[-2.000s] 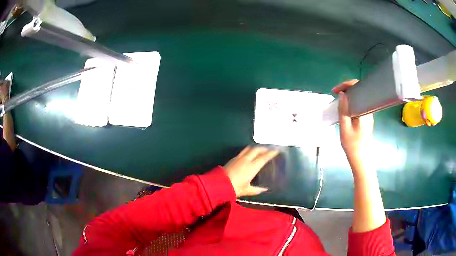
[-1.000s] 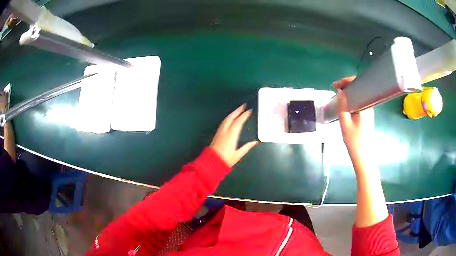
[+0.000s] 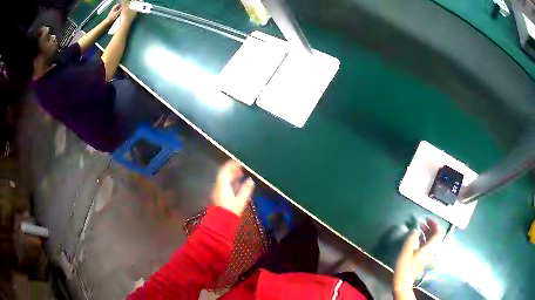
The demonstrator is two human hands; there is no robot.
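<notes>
A white lamp base (image 3: pixel 413 179) lies on the green table at the right, with a small black square box (image 3: pixel 447 185) on it. Small light marks show on the box. A silver-grey lamp arm (image 3: pixel 504 170) rises from the base toward the right edge. My right hand (image 3: pixel 417 252) is just in front of the base, beside the thin white lead, slightly blurred; whether it grips the lead I cannot tell. My left hand (image 3: pixel 233 188) is off the table's front edge, fingers parted, with nothing visible in it.
Two more white bases (image 3: pixel 300 87) lie side by side at the upper middle, with arms rising from them. A person in dark clothes (image 3: pixel 82 96) reaches over the table at far left. A blue stool (image 3: pixel 146 149) stands below the edge. A yellow object (image 3: pixel 532 232) is cut off at right.
The view has swung left and tilted. My right hand has let go of the lamp arm and moved to the table before the base. My left hand has moved away from the base, past the table edge.
</notes>
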